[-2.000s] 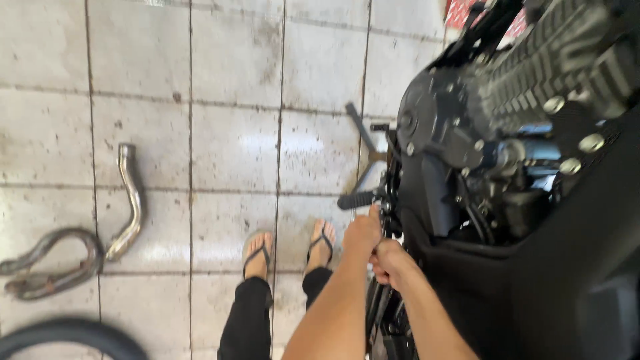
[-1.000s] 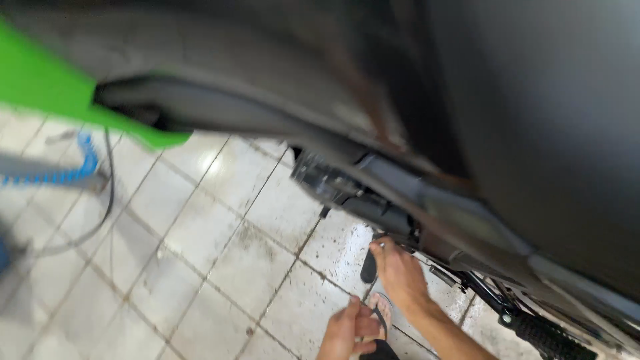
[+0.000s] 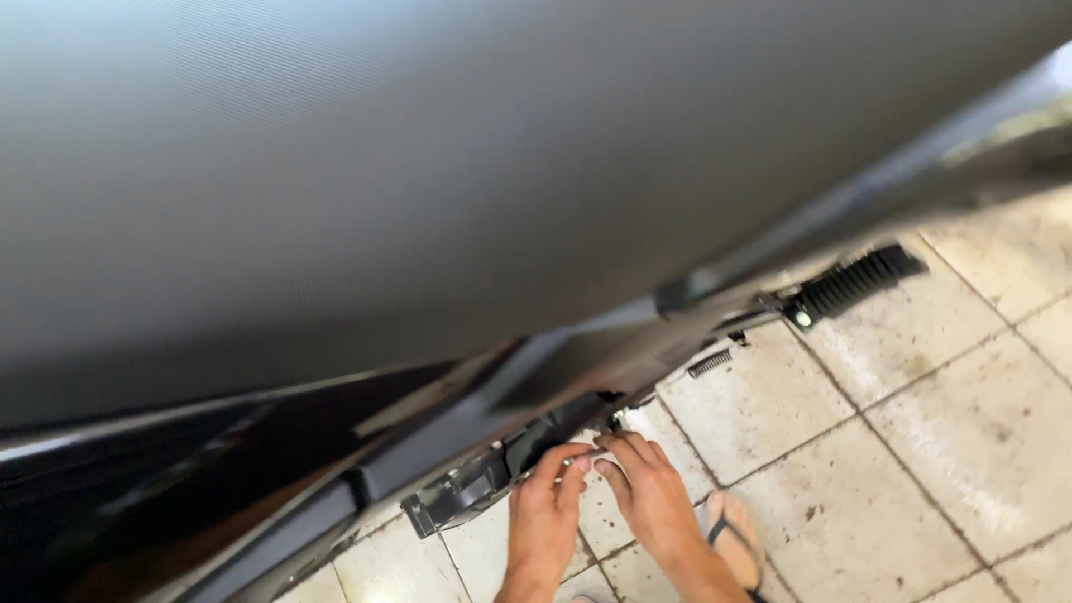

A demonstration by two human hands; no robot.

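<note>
Low beside the motorcycle, my left hand (image 3: 548,494) and my right hand (image 3: 641,477) are close together. A thin metal rod or tool shank (image 3: 584,457) lies between them, pinched by the fingers of both; its exact kind cannot be told. The black engine cover (image 3: 469,494) is just left of my left hand. Small metal parts (image 3: 620,419) show just above my right fingertips. The motorcycle's dark seat (image 3: 469,201) fills the upper view and hides much of what lies beneath.
A black ribbed rubber footrest (image 3: 858,285) juts out at the right, with a small coil spring (image 3: 710,363) nearer the hands. My sandalled foot (image 3: 735,536) stands on the tiled floor (image 3: 913,444) beside my right forearm.
The view has swung over the motorcycle's seat. One second ago my hands were farther apart, a thin rod between them; now their fingertips nearly meet around it.
</note>
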